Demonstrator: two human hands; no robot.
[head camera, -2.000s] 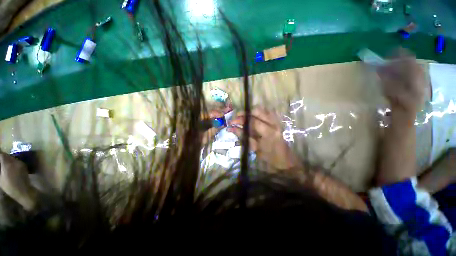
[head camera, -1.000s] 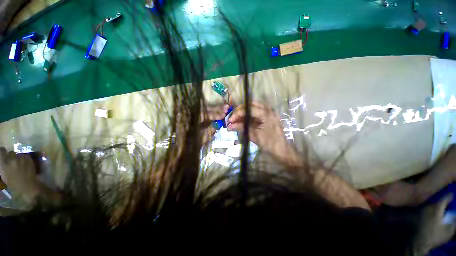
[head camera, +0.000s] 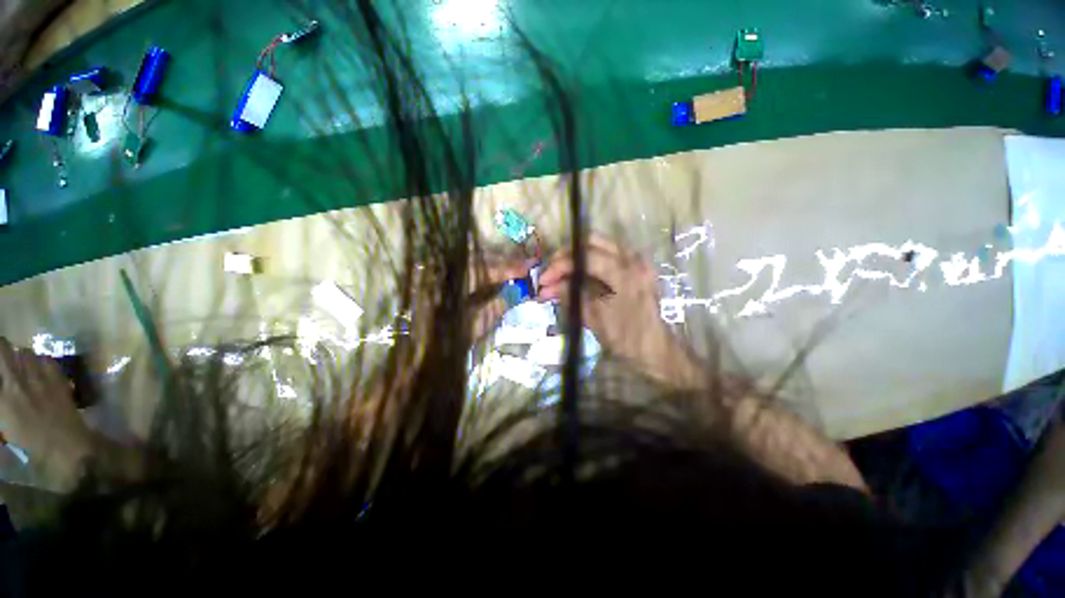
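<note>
A small blue battery pack (head camera: 522, 287) is held between my two hands at the middle of the bench. My right hand (head camera: 607, 292) pinches it from the right with its fingertips. My left hand (head camera: 491, 290) is on its left side, mostly hidden behind hanging hair. A green circuit board (head camera: 513, 224) lies just above the fingers, joined by thin reddish wires. A loose pile of white pads (head camera: 520, 362) lies just below the hands.
The green conveyor (head camera: 584, 146) carries blue battery packs, one with a tan face (head camera: 718, 105), one with a white face (head camera: 258, 101). A green strip (head camera: 144, 313) and white pieces (head camera: 338, 303) lie left on the bench. Another person's hand (head camera: 41, 409) is at far left.
Packs on the conveyor have shifted right. The neighbour's hand and striped sleeve have left the bench at right. My hands stay in place on the pack, with slight finger movement.
</note>
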